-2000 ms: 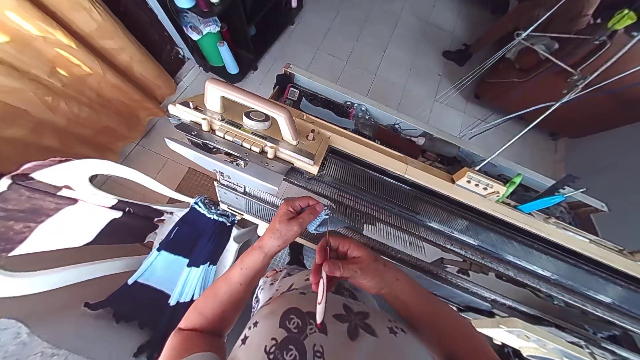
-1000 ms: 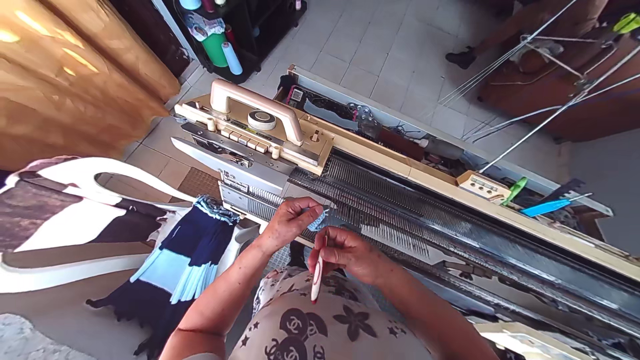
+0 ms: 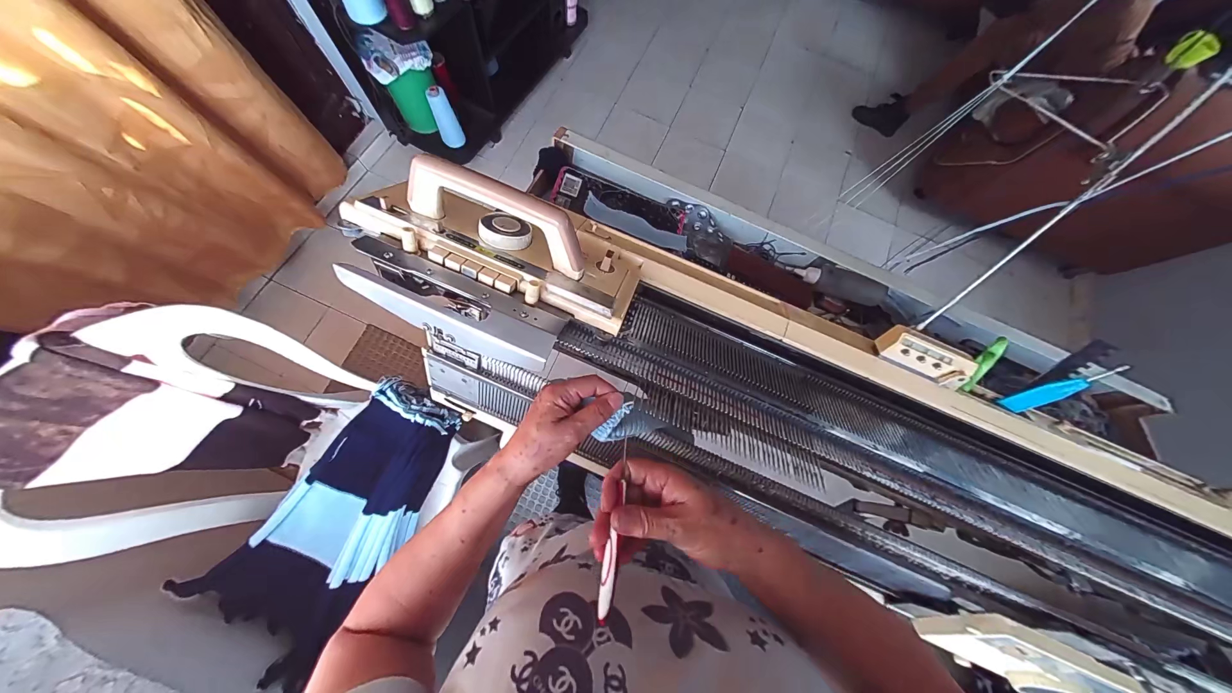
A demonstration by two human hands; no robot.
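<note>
My left hand (image 3: 563, 423) pinches a small piece of light blue knitted fabric (image 3: 613, 423) between thumb and fingers. My right hand (image 3: 664, 515) grips a thin-shafted hand tool with a white and red handle (image 3: 608, 568), perhaps a latch hook; its shaft points up at the fabric's edge. Whether the tip is through a stitch is too small to tell. Both hands are over the near side of a knitting machine, whose needle bed (image 3: 770, 385) runs diagonally behind them. The machine's carriage (image 3: 510, 241), with its pink-beige handle, rests at the bed's left end.
A white plastic chair (image 3: 260, 337) at the left bears navy and light blue knitwear (image 3: 337, 510). Thread guide rods rise at the right, near a blue-handled tool (image 3: 1044, 395) and a green clip (image 3: 984, 363). Yarn cones (image 3: 445, 115) stand on a black shelf. A person's leg (image 3: 929, 87) shows beyond.
The right hand and its tool have shifted slightly beneath the fabric, and the handle's tilt has altered a little. The left hand keeps its pinch on the fabric. The carriage has stayed at the left end.
</note>
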